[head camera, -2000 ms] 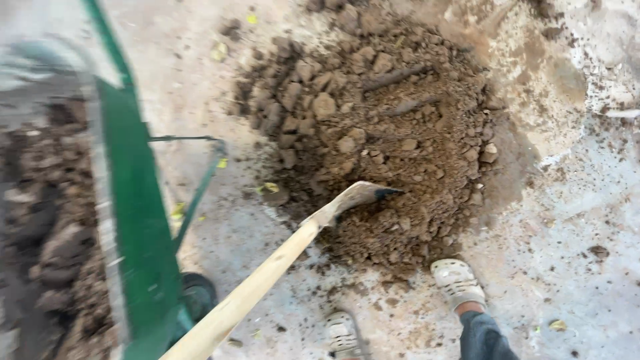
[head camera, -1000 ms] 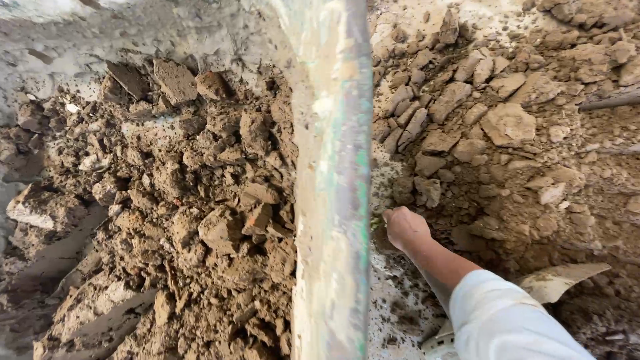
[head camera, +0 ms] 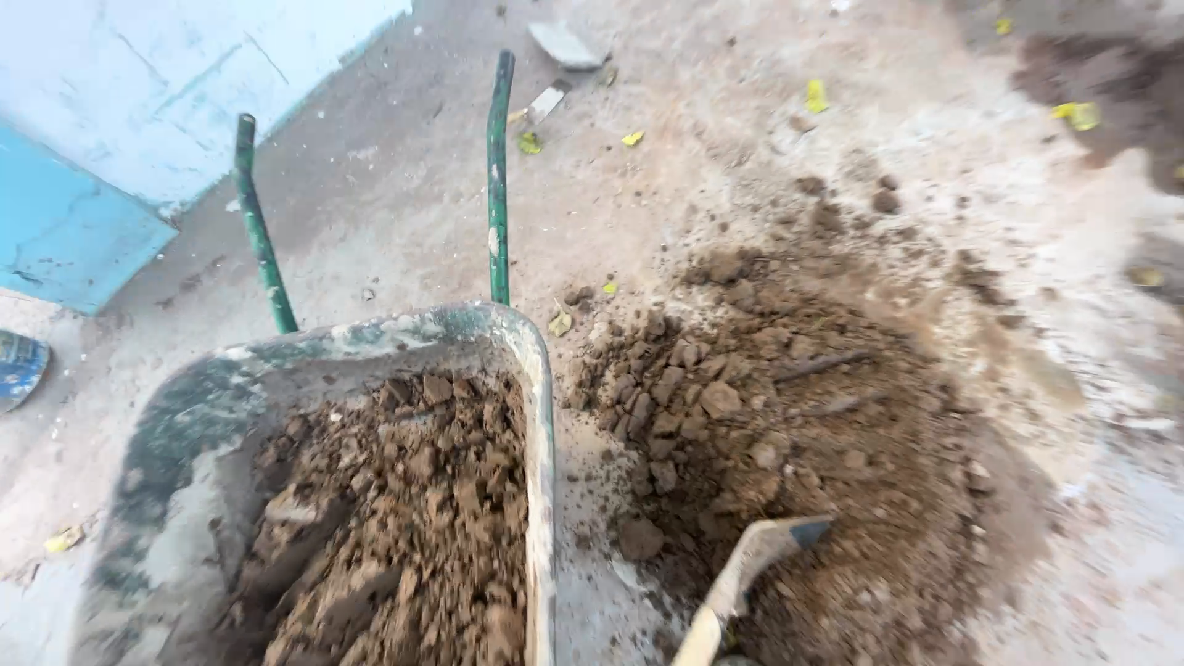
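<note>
Neither of my hands shows in the head view now. A green metal wheelbarrow point(head camera: 539, 462) with a mortar-crusted rim stands at the lower left, holding clumpy brown soil point(head camera: 416, 518). Its two green handles point(head camera: 499, 185) point away toward the top. To its right a heap of crumbly soil point(head camera: 795, 416) lies on the ground. A hoe-like tool point(head camera: 740, 564) with a pale wooden handle reaches from the bottom edge, its head against the heap; the far end of the handle is out of frame.
A pale blue wall point(head camera: 83, 222) fills the upper left corner. Beyond the handles lie a flat grey fragment point(head camera: 566, 46) and a small trowel-like piece point(head camera: 548, 102). A blue container point(head camera: 20, 370) is at the left edge. Yellow leaves point(head camera: 816, 96) dot the ground.
A hand and pale sleeve, beside the heap one second ago, have left the view. The view has shifted widely and now takes in the wheelbarrow's handles and the wall.
</note>
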